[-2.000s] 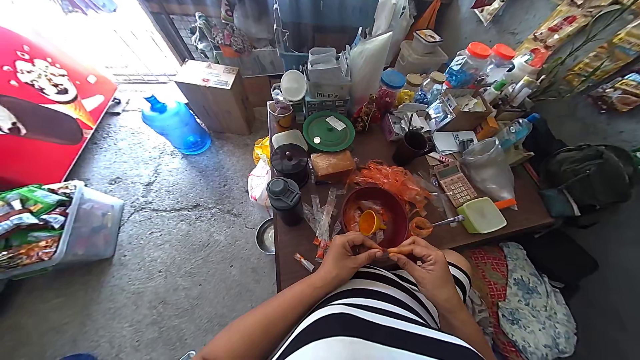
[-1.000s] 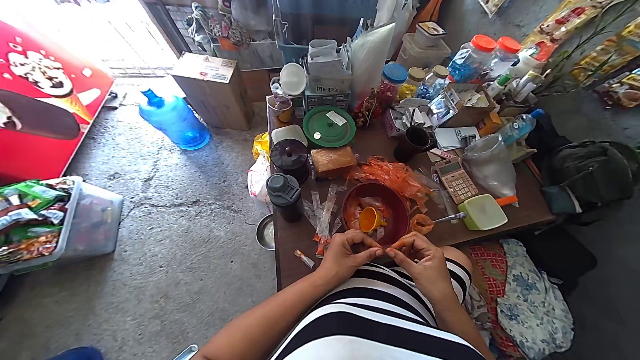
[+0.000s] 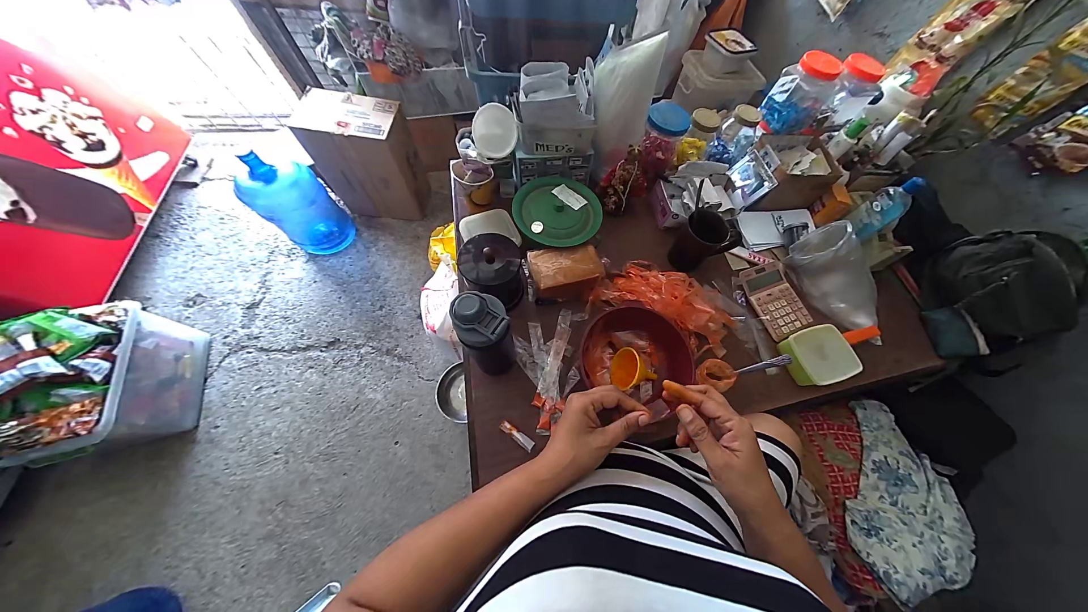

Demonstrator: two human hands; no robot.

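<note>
Over the near rim of a dark red bowl (image 3: 680,340), my left hand (image 3: 599,425) has its thumb and forefinger pinched together; whether something thin is between them is too small to tell. Just to its right, my right hand (image 3: 714,421) is curled, with thumb and fingertips close together; what it holds cannot be made out. Inside the bowl lie a yellow-orange plastic cup (image 3: 627,368) and bits of plastic. Orange plastic strips (image 3: 663,297) are heaped behind the bowl. Thin clear plastic sleeves (image 3: 554,357) with orange ends lie left of it, and a small packet (image 3: 517,436) rests nearer me.
A dark shaker bottle (image 3: 483,333), a black lidded container (image 3: 490,268), a wrapped brown block (image 3: 564,270) and a green lid (image 3: 557,211) stand left on the table. To the right are a calculator (image 3: 775,299), a light green tub (image 3: 820,355) and a dark mug (image 3: 701,238).
My hands, close together in the earlier frames, are now slightly farther apart, and the right fingers have lifted. The bowl and the things around it stay in place.
</note>
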